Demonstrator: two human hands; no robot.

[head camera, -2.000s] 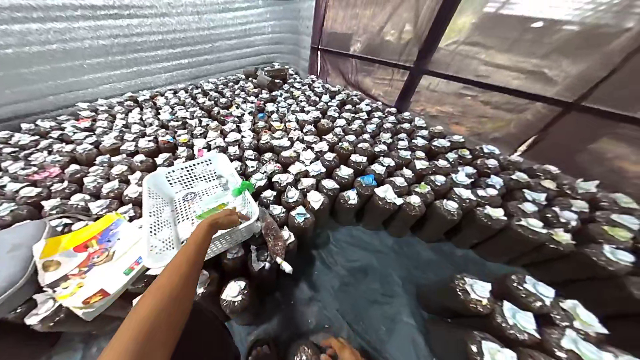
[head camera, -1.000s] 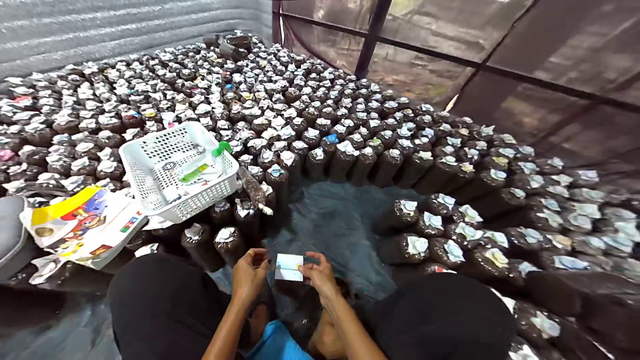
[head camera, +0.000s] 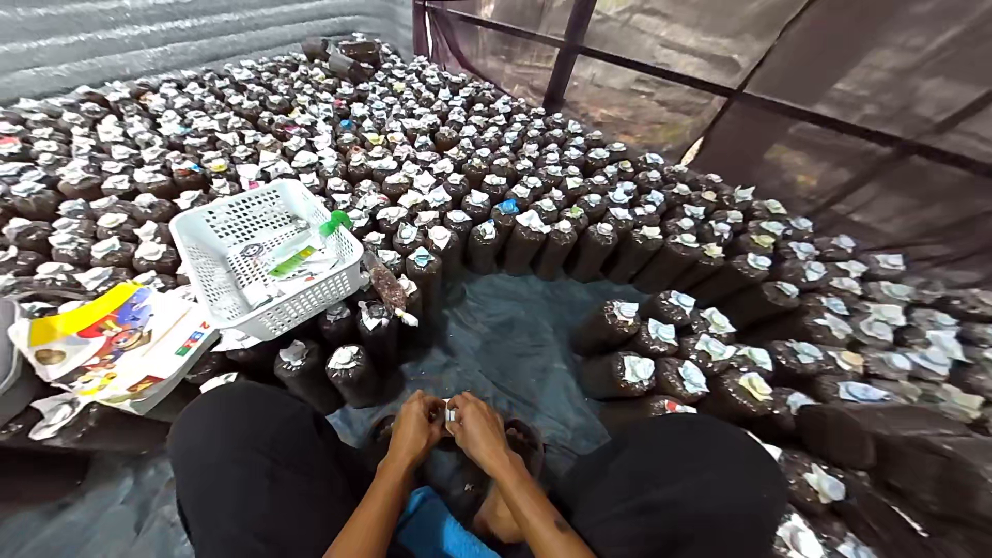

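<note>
Close together between my knees, my left hand (head camera: 419, 425) and my right hand (head camera: 474, 425) both grip a small white piece of paper (head camera: 449, 415). Most of it is hidden by my fingers. Dark filled bags stand just below and beside my hands, partly covered by them; one bag (head camera: 525, 443) shows at the right. A blue cloth (head camera: 434, 527) lies between my forearms. Up and to the left, a white plastic basket (head camera: 283, 310) holds papers, a green-and-white packet (head camera: 293, 262) and small items, with a green nozzle-like thing (head camera: 335, 223) at its edge.
Rows of dark cylindrical bags with paper-covered tops (head camera: 484, 240) surround a dark floor sheet (head camera: 511, 333). A printed, colourful bag (head camera: 116, 341) lies left of the basket. A bag of brown grain-like matter (head camera: 386, 287) leans by the basket. Behind are a silvery wall and a dark mesh wall.
My left hand has left the basket and come to my right hand between my knees. The white paper, spread flat one second ago, is now mostly covered by my fingers.
</note>
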